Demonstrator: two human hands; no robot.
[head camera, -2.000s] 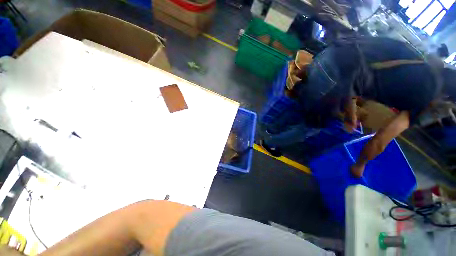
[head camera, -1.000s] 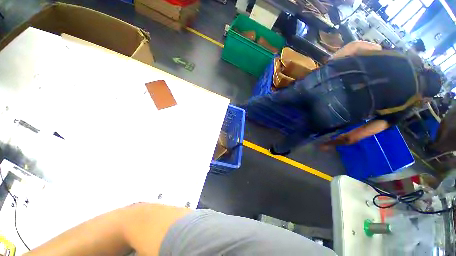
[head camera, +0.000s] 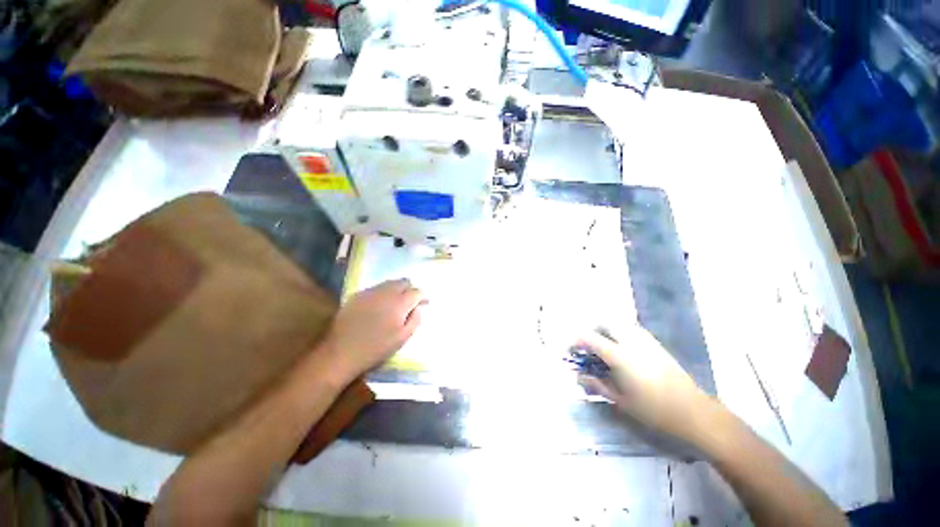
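Note:
My left hand rests with curled fingers at the left edge of the white template, by its yellow tape; nothing shows in its fingers. My right hand is at the template's right part, its fingers closed around small dark snips, partly hidden. A brown bag panel lies at the left under my left forearm, with a reddish-brown patch at its far left end. Another reddish-brown piece shows below my left forearm. The machine head is beyond my hands.
The dark grey bed plate surrounds the template. Folded brown panels lie back left. A small brown patch piece and a thin tool lie at right. A screen and blue air hose are at the back; a cardboard box is beyond the right edge.
The view has swung from the table's side, the floor and a bending person to the machine. Both my hands and the bag panel are now in view.

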